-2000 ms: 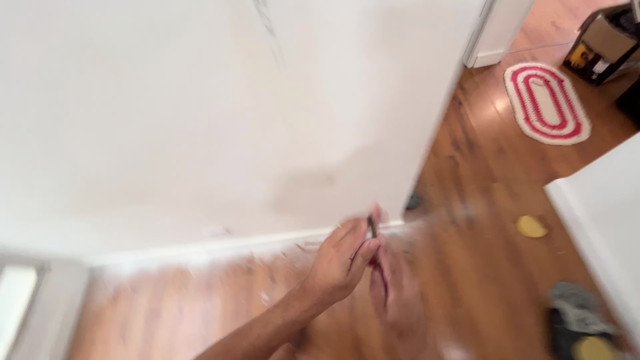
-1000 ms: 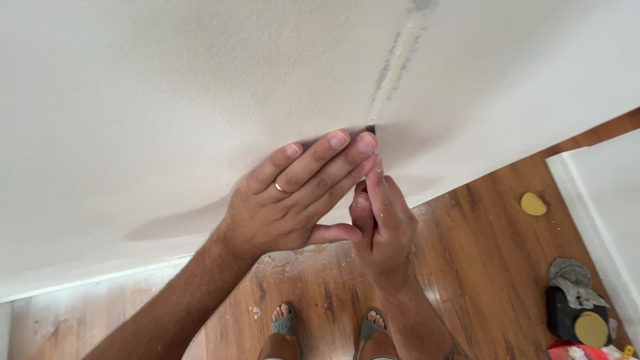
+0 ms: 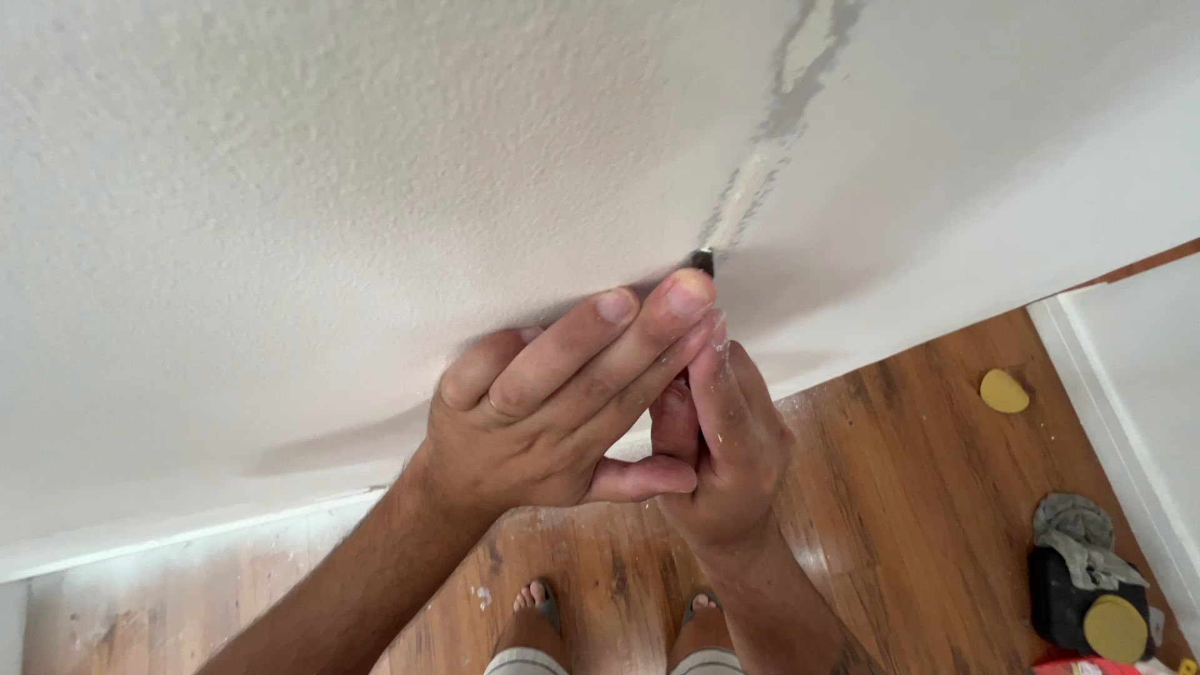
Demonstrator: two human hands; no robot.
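Observation:
A small dark tool tip [image 3: 703, 261] touches the white textured wall [image 3: 394, 187] at the lower end of a pale, grey-edged strip [image 3: 745, 192] of scraped or filled surface. My right hand [image 3: 736, 431] is closed around the tool, most of which is hidden by the fingers. My left hand [image 3: 562, 403] lies with its fingers extended along the wall, the fingertips pressing just below the dark tip and against the right hand's fingers. Its thumb reaches across to the right hand. White dust marks the right fingers.
Below is a wooden floor [image 3: 900, 469] with white dust and specks. A yellow disc [image 3: 1004, 391] lies at the right, near a white baseboard [image 3: 1106, 422]. At lower right a grey cloth [image 3: 1078, 539] rests on a black object [image 3: 1050, 595] with another yellow disc [image 3: 1116, 628]. My sandalled feet stand below.
Two seconds ago both hands were together around a small dark object, in a blurred view that has since turned a lot. One second ago they were at the wall; some left fingers are more bent now.

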